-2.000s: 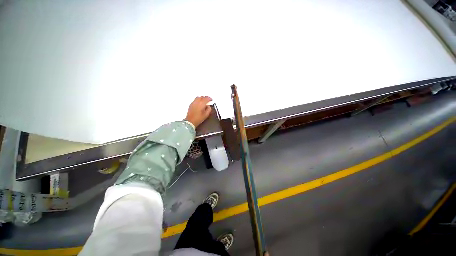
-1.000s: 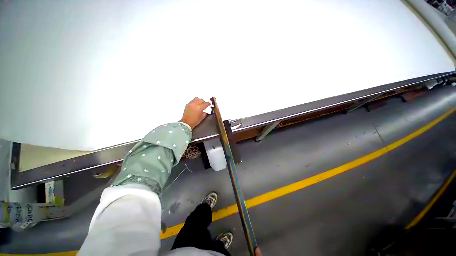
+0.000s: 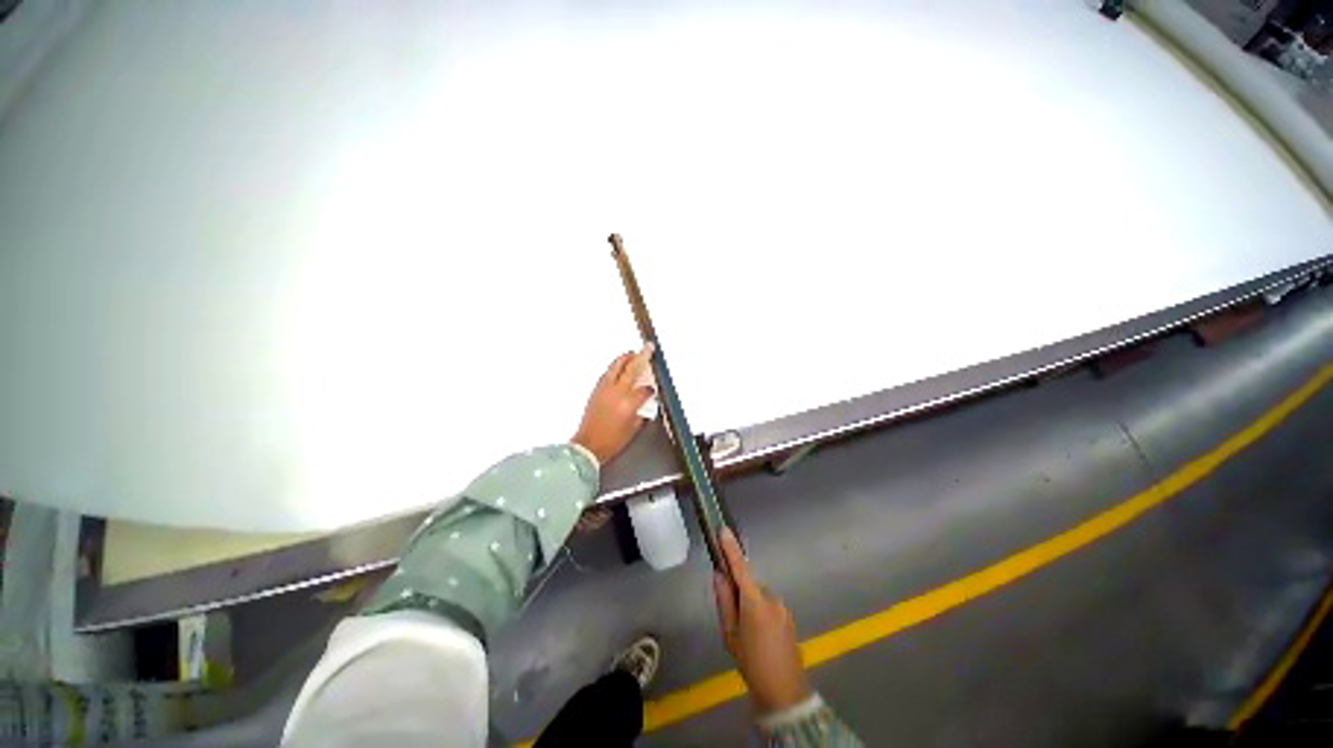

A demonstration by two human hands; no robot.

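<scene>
White fabric (image 3: 906, 190) covers the table up to near its front edge. My left hand (image 3: 617, 406) is at this edge, its fingertips pinching a bit of white cloth beside the stick. My right hand (image 3: 757, 621) grips the lower part of a long, thin brown stick (image 3: 637, 304) below the table edge. The stick slants up and left across the edge, its far tip over the fabric. It passes just right of my left fingertips; whether they touch it, I cannot tell.
The grey metal table edge (image 3: 906, 402) runs across the view. A white object (image 3: 658, 529) hangs below it. A yellow line (image 3: 1009, 558) crosses the grey floor. Plastic-wrapped goods (image 3: 103, 719) lie at lower left. My foot shows below.
My right hand has come into view with the stick, whose tip now lies farther over the fabric. The stick has moved left to beside my left hand. The view has tilted up.
</scene>
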